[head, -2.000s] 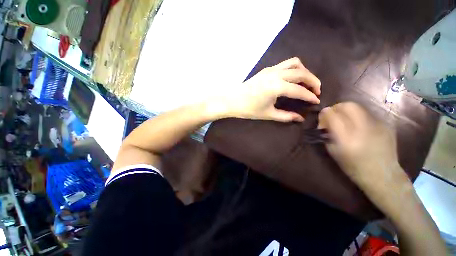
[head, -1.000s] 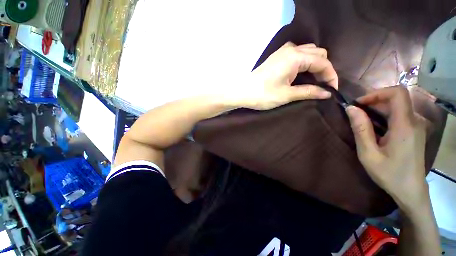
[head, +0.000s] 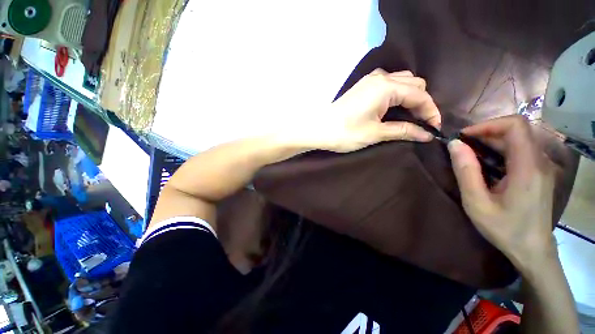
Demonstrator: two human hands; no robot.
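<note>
The dark brown garment panel (head: pixel 365 189) lies over the table edge and hangs over my lap, with a fold raised between my hands. My left hand (head: pixel 395 107) pinches the edge of the fold between thumb and fingers. My right hand (head: pixel 505 173) holds a small dark tool, apparently thread snips (head: pixel 486 153), with its metal tip at the fold close to my left fingertips. Its exact contact with the cloth is too small to tell. Straight lines show on the panel beyond my right hand.
The grey-white sewing machine head (head: pixel 574 91) stands at the upper right, with shiny metal parts beside it. The white table (head: pixel 254 65) and taped cardboard strip (head: pixel 140 65) are at upper left. Blue baskets (head: pixel 91 241) and a red container (head: pixel 489 319) stand lower down.
Since two seconds ago, the cloth has been lifted into a fold and my right hand has brought the dark tool to it. In the last second both hands have moved only slightly.
</note>
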